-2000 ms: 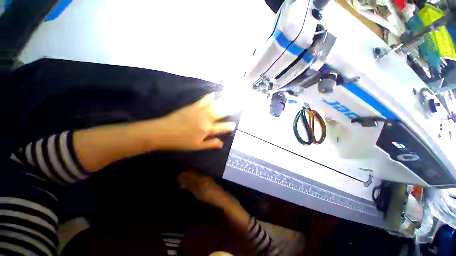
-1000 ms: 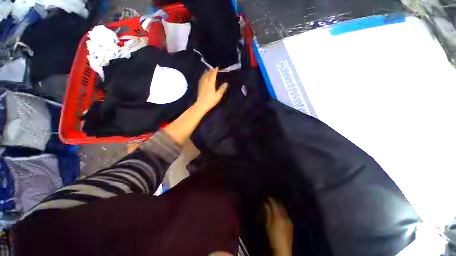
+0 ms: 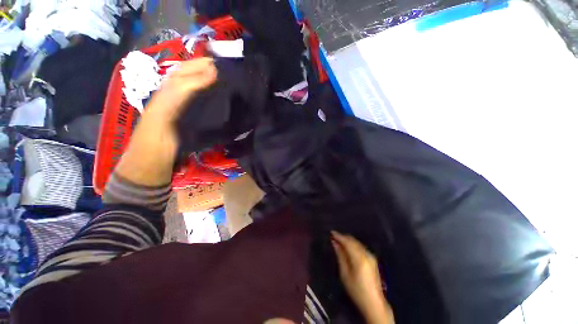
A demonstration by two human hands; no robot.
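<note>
A large black garment (image 3: 418, 209) spreads from the white table over the lap. My left hand (image 3: 190, 79), blurred, is raised over the red plastic basket (image 3: 114, 139) and holds a piece of black cloth (image 3: 222, 101) by its upper left part. This cloth hangs to the right of the hand, over the basket. My right hand (image 3: 361, 269) lies on the dark cloth over the lap. Its fingertips merge into the shadowed cloth, so its grip cannot be told.
The white table (image 3: 431, 95) is at the right, with a blue strip (image 3: 450, 17) along its far edge. White crumpled cloth (image 3: 141, 74) lies in the basket. Cardboard (image 3: 241, 201) is below the basket. Piled dark cloth (image 3: 79, 82) and netted grey bundles (image 3: 56, 174) are at the left.
The view has turned from the sewing machine to the basket. My left hand has lifted black cloth up and left over the basket; the white rounded piece no longer shows.
</note>
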